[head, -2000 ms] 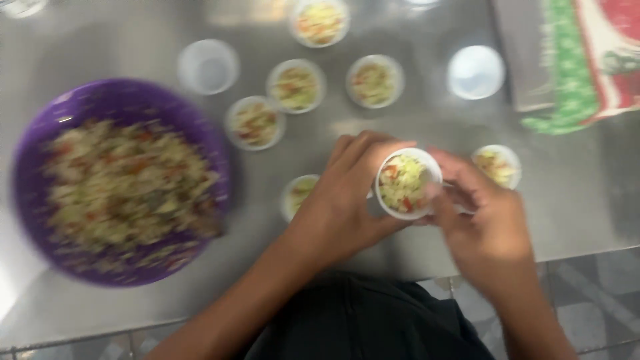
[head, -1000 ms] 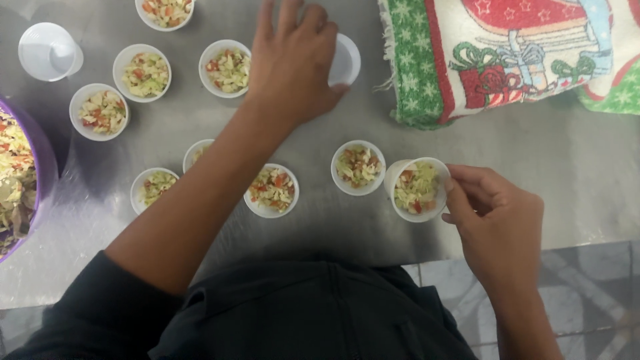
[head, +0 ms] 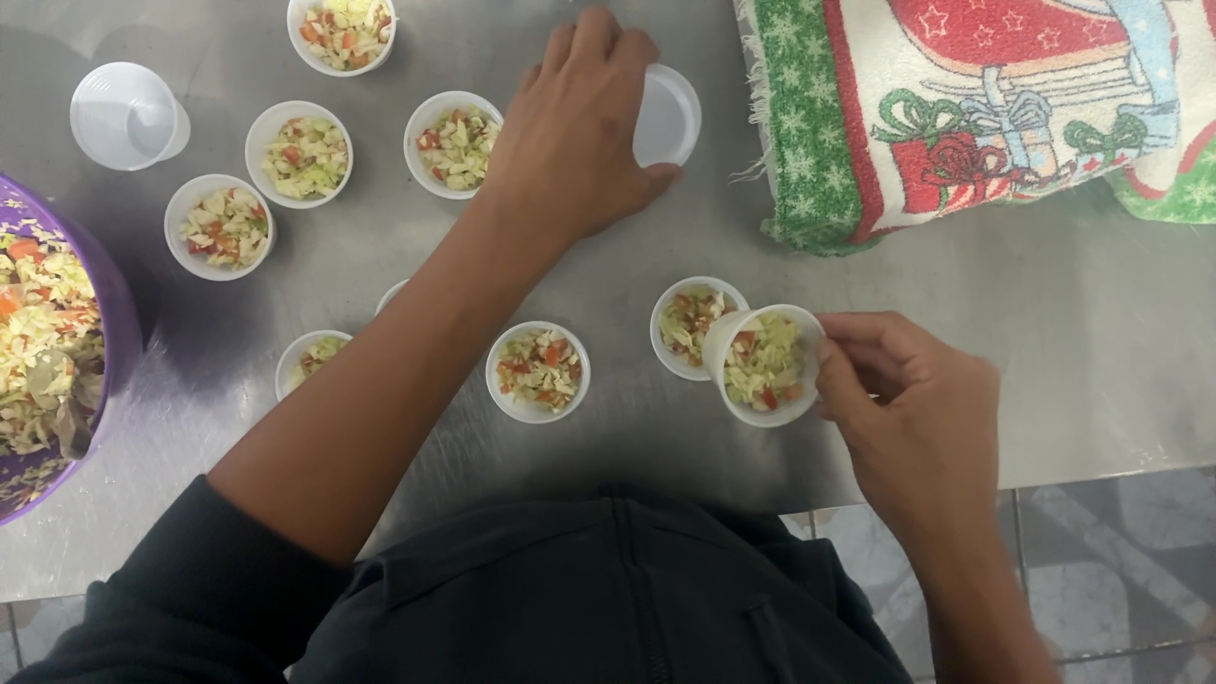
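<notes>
My right hand (head: pixel 898 399) pinches the rim of a white plastic cup of chopped salad (head: pixel 768 366), tilted beside another filled cup (head: pixel 698 323). My left hand (head: pixel 589 123) reaches across the metal table, fingers spread and curved, at the side of an empty white cup (head: pixel 668 116); whether it touches that cup I cannot tell. One filled cup (head: pixel 461 142) stands partly behind the left hand, another (head: pixel 538 371) right of my forearm. The forearm partly covers a filled cup (head: pixel 318 361) and the rim of one more.
A purple bowl (head: pixel 119 323) of chopped salad with a metal utensil stands at the left edge. Several filled cups, such as one at the upper left (head: pixel 299 155), and an empty cup (head: pixel 128 116) stand nearby. A Christmas-patterned towel (head: pixel 826 123) lies at the upper right.
Since two seconds ago my left hand has left the filled cup that both hands were around and moved up to the empty cup. The right hand still holds the filled one. The view has shifted.
</notes>
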